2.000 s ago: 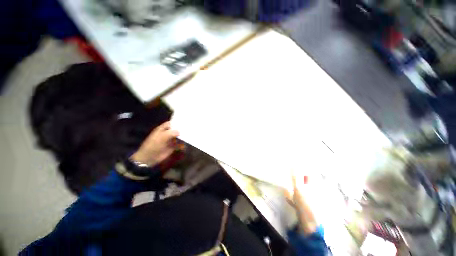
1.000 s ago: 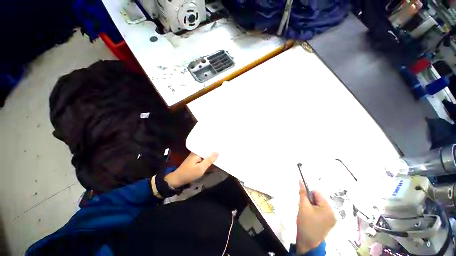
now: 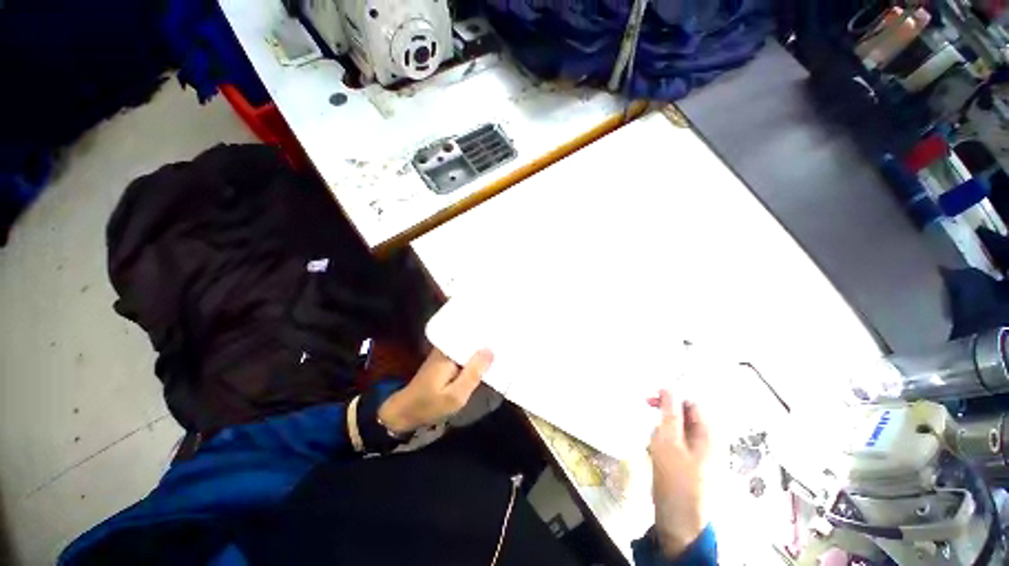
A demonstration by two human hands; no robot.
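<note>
A white sheet (image 3: pixel 553 260), badly overexposed, lies over the white table; its rounded corner shows at the left, and no writing can be read. My left hand (image 3: pixel 435 395) grips its near edge, thumb on top and fingers below. My right hand (image 3: pixel 677 459) is over the table to the right, fingers pinched forward. A thin pen, mostly lost in glare, appears to be in its fingers; only a small dark tip (image 3: pixel 687 343) shows beyond them.
A cream sewing machine (image 3: pixel 891 453) stands at the right. Another machine (image 3: pixel 401 39) stands on the upper table. A dark garment heap (image 3: pixel 243 276) lies at the left, near a red crate (image 3: pixel 260 119). Blue garments (image 3: pixel 664 44) lie at the top. A thin dark curved item (image 3: pixel 766 381) lies beyond my right hand.
Since one second ago, my right hand has turned and its thin dark tool is now hardly visible. My left hand has shifted slightly down and right, still on the sheet's edge.
</note>
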